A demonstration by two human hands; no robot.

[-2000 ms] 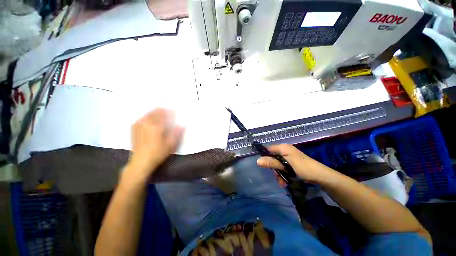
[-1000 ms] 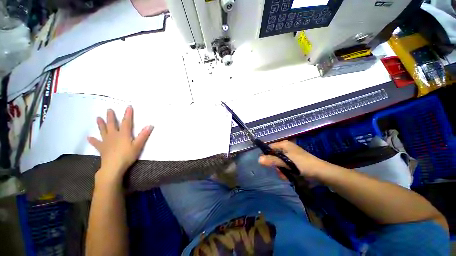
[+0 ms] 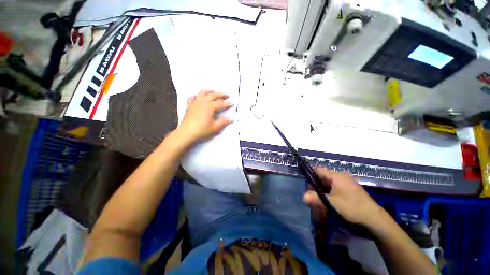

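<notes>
A fabric panel lies at the front left of the machine table. Its white backing (image 3: 215, 161) faces up at the right, and a dark brown-grey part (image 3: 142, 107) with a curved edge faces up at the left. My left hand (image 3: 204, 115) lies palm down on the white part, fingers slightly apart, gripping nothing that I can see. My right hand (image 3: 341, 196) holds black scissors (image 3: 302, 161) by the handles over the table's front edge. The blades point up and left, look closed, and do not touch the panel.
The sewing machine head (image 3: 349, 37) with its control panel stands behind. A ruler (image 3: 376, 172) runs along the front edge. A clear box (image 3: 424, 126), a red item (image 3: 470, 161) and a yellow packet are at the right. Blue baskets (image 3: 40, 161) stand below both sides. Cut pieces lie behind.
The view has shifted left. The panel's left part now shows its dark face, where white showed before. My left hand has moved towards the panel's right edge. My right hand still holds the scissors.
</notes>
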